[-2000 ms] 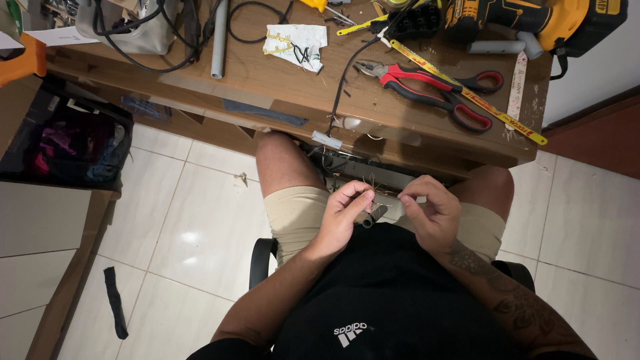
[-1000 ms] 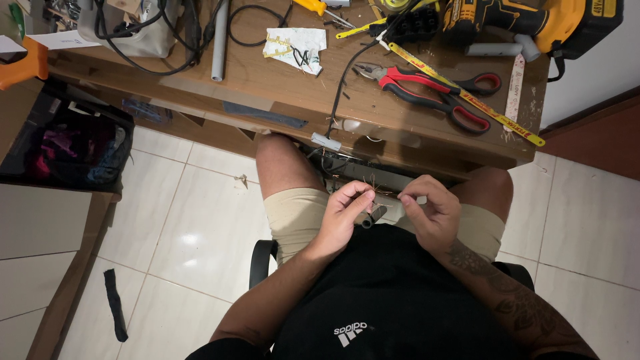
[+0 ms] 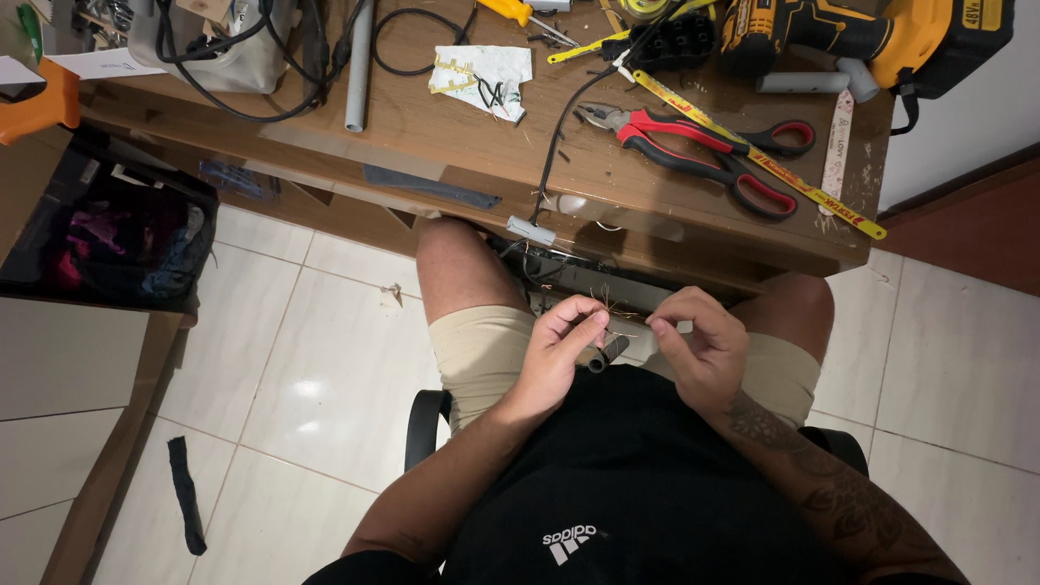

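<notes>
Over my lap, my left hand (image 3: pixel 569 345) pinches a bundle of thin copper wire strands (image 3: pixel 605 305) that fan out above its fingertips. To its right, my right hand (image 3: pixel 703 349) has thumb and forefinger pressed together at the strands' right side; whether a strand is between them is too fine to tell. A short grey tube (image 3: pixel 609 354) lies just below the left fingertips, and what holds it is unclear. Beyond the hands, a black cable (image 3: pixel 552 154) runs down over the desk edge to a grey tube piece (image 3: pixel 531 231).
On the wooden desk (image 3: pixel 455 154) lie red-and-black pliers (image 3: pixel 650 134), scissors (image 3: pixel 739 171), a yellow hacksaw blade (image 3: pixel 780 166), a yellow-and-black cordless power tool (image 3: pixel 812 36), a grey pipe (image 3: pixel 358 73) and a screwdriver (image 3: pixel 520 11). An orange handle (image 3: pixel 49 101) juts out at left. Chair armrests flank my lap.
</notes>
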